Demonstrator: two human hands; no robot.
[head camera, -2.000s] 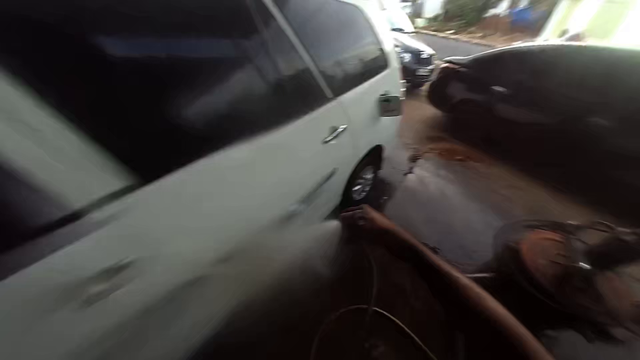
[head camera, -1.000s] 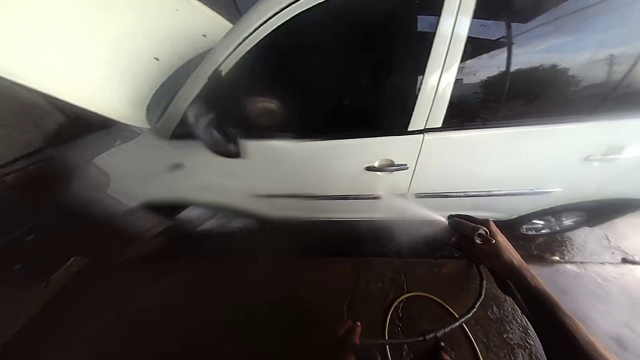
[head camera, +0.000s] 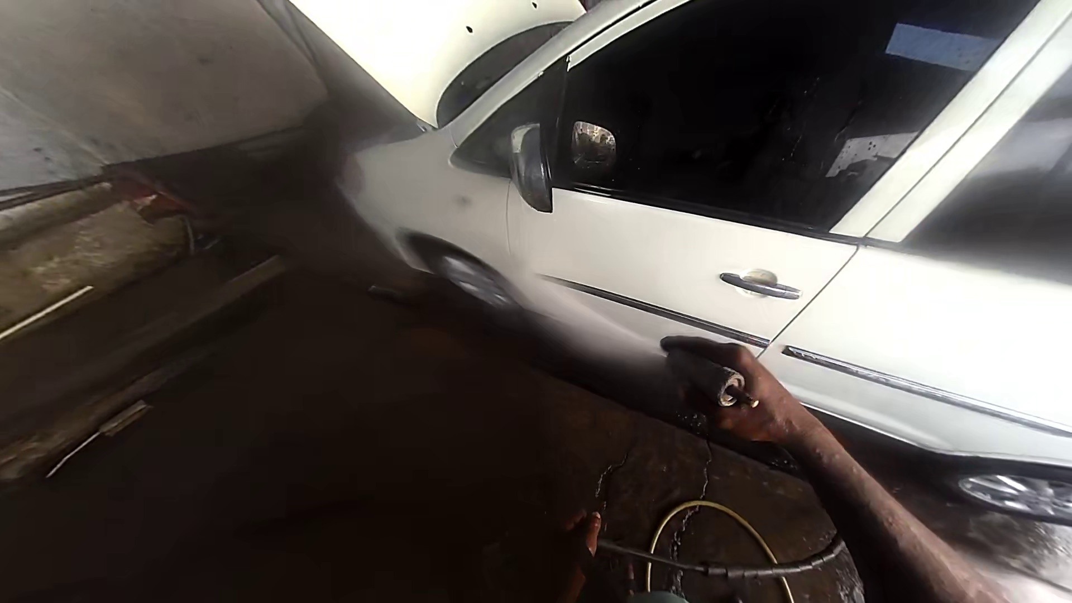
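Note:
A spray gun (head camera: 708, 377) is gripped in my right hand (head camera: 758, 398), which is beside the lower front door of a white car (head camera: 653, 243). A fan of spray leaves the gun toward the left, along the lower door and front wheel (head camera: 473, 280). A dark hose (head camera: 754, 571) runs across the bottom of the view to my left hand (head camera: 586, 536), whose fingers are closed around it; this hand is dim and partly hidden in shadow. A thin yellow hose (head camera: 712, 505) loops on the wet ground behind the dark one. The car's hood (head camera: 377, 42) is raised.
The side mirror (head camera: 532, 167) juts out from the front door. At the left are a pale wall (head camera: 151, 75), a rough block or ledge (head camera: 92, 251) and long beam-like pieces (head camera: 167, 343) low down. The rear wheel (head camera: 1017, 494) is at the right, and the ground (head camera: 636, 452) is dark, wet and cracked.
The view has swung left, from the car's rear side to its front door and front wheel. The gun stays in my right hand, spraying in all the frames.

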